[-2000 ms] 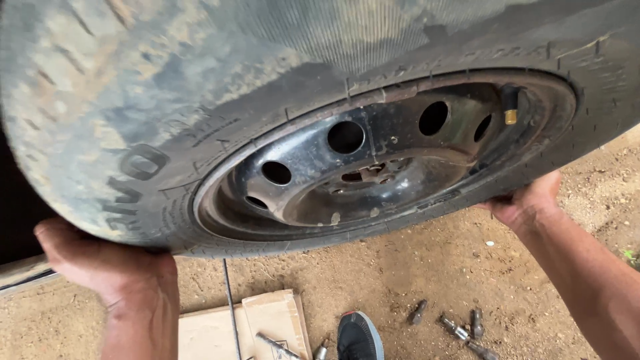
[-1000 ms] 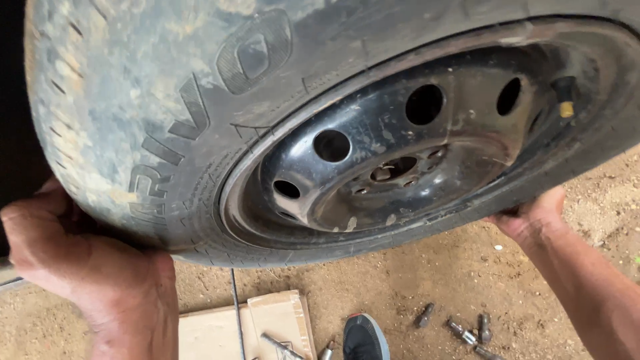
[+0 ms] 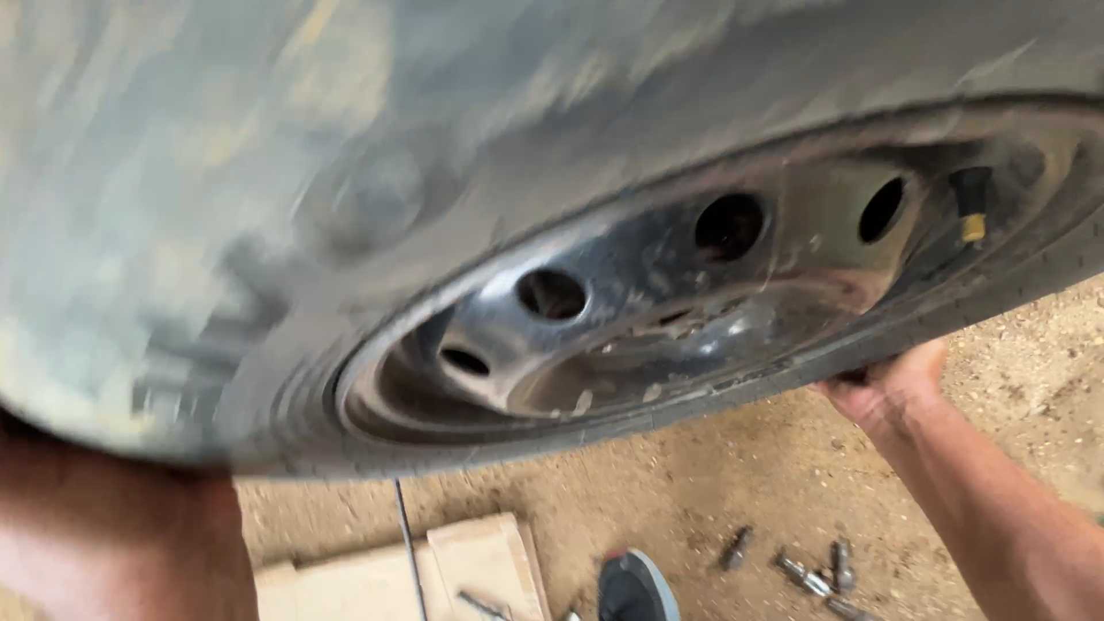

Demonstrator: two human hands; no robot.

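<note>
A car wheel fills most of the head view: a worn, muddy rubber tyre (image 3: 285,172) on a dark steel rim (image 3: 655,302) with round holes. A valve stem with a yellow tip (image 3: 973,211) stands out at the rim's right. At the lower left my left hand (image 3: 112,509) presses against the tyre, its fingers hidden beneath the rubber. My right hand (image 3: 888,379) grips the tyre's lower edge from below, fingertips out of sight behind it. The wheel is tilted and held above the ground. The left part is blurred.
Below lie a flat piece of cardboard (image 3: 345,591), a thin dark rod (image 3: 410,543) across it and a metal tool (image 3: 483,606). Several metal wheel bolts or similar parts (image 3: 802,573) are on the sandy ground, right of a grey shoe (image 3: 636,591).
The wheel has shifted and tilted in my hands over the last second, its face now seen more edge-on. Its left side and my left hand sit lower in the view. Both hands have kept hold.
</note>
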